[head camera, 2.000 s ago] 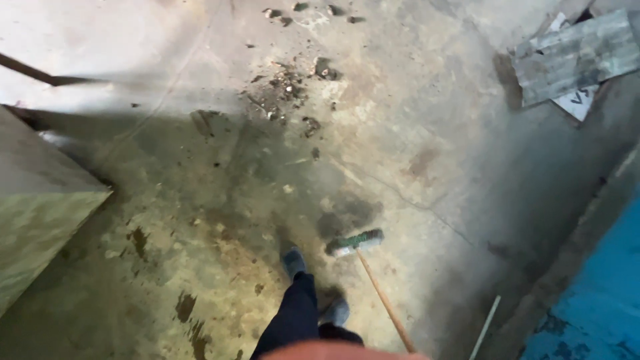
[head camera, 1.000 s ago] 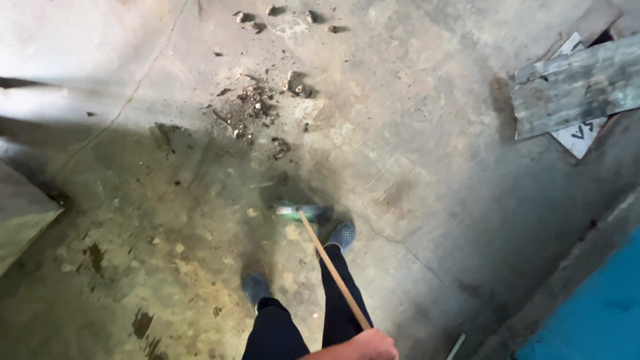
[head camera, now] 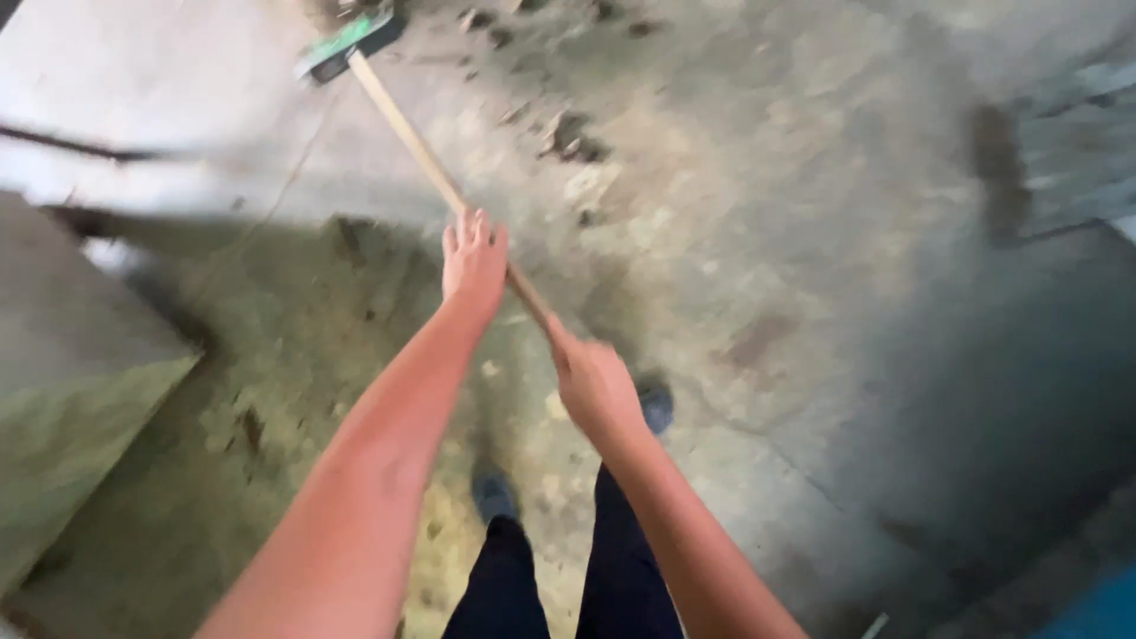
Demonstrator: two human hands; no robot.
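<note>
A push broom's wooden handle [head camera: 413, 142] runs diagonally from the upper left toward the middle. My left hand [head camera: 476, 259] is on the handle near its middle, and my right hand [head camera: 593, 373] grips it lower down. The green and black broom head [head camera: 351, 44] is at the upper left, beside bits of rubble at the top edge. Chunks of debris [head camera: 572, 138] lie on the stained concrete floor to the right of the handle. The broom head is blurred, so whether its bristles touch the floor I cannot tell.
A grey block-like structure [head camera: 80, 302] with a sharp corner stands at the left. Grey sheet material [head camera: 1078, 160] lies at the right edge. Something blue [head camera: 1100, 603] shows at the lower right corner. My shoes [head camera: 493, 497] are on the floor below my hands.
The broom head has moved from beside my feet to the upper left, by the rubble. Both hands are now on the handle; a second ago only one hand showed at the bottom edge.
</note>
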